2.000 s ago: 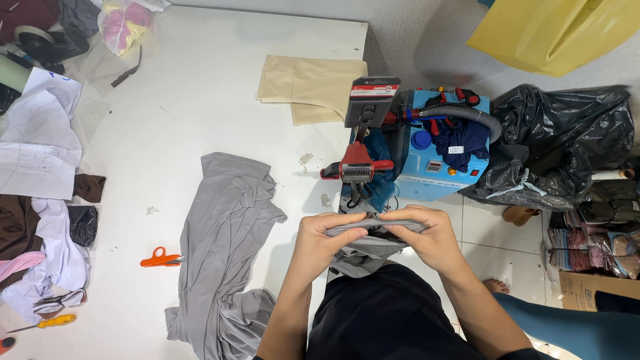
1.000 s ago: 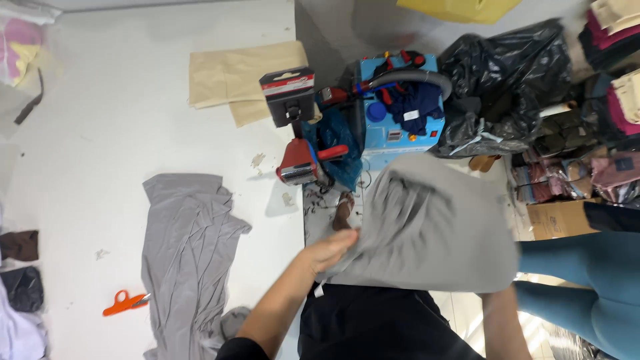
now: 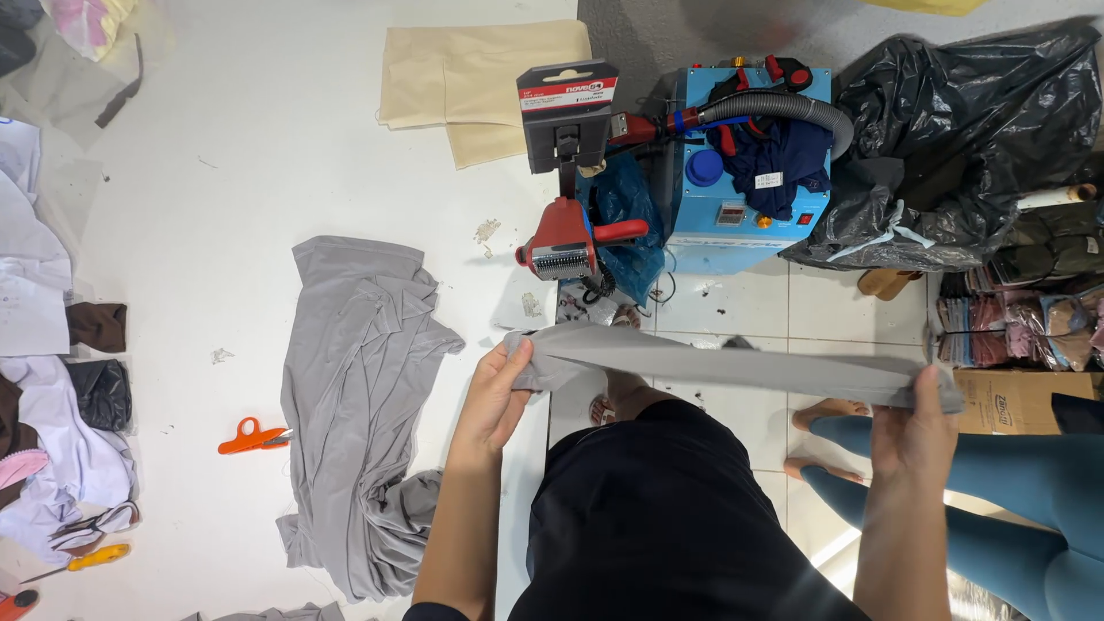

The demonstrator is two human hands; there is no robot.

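Observation:
A grey fabric piece is stretched in a narrow band between my two hands, beyond the table's edge. My left hand grips its left end near the table edge, thumb on top. At the far end my right hand holds the cloth, with a little of it past the fingers. On the white table lies a crumpled grey garment, left of my left hand. Orange-handled thread snips rest beside that garment, their tips close to its edge.
A red handheld device hangs in a stand at the table edge. Behind it are folded beige cloth, a blue machine with a hose, and a black plastic bag. A person's legs are at right. White cloth lies at left.
The grey piece was bunched between my close-set hands, then spread out wide and blurred. Now it is a narrow band, with my hands far apart.

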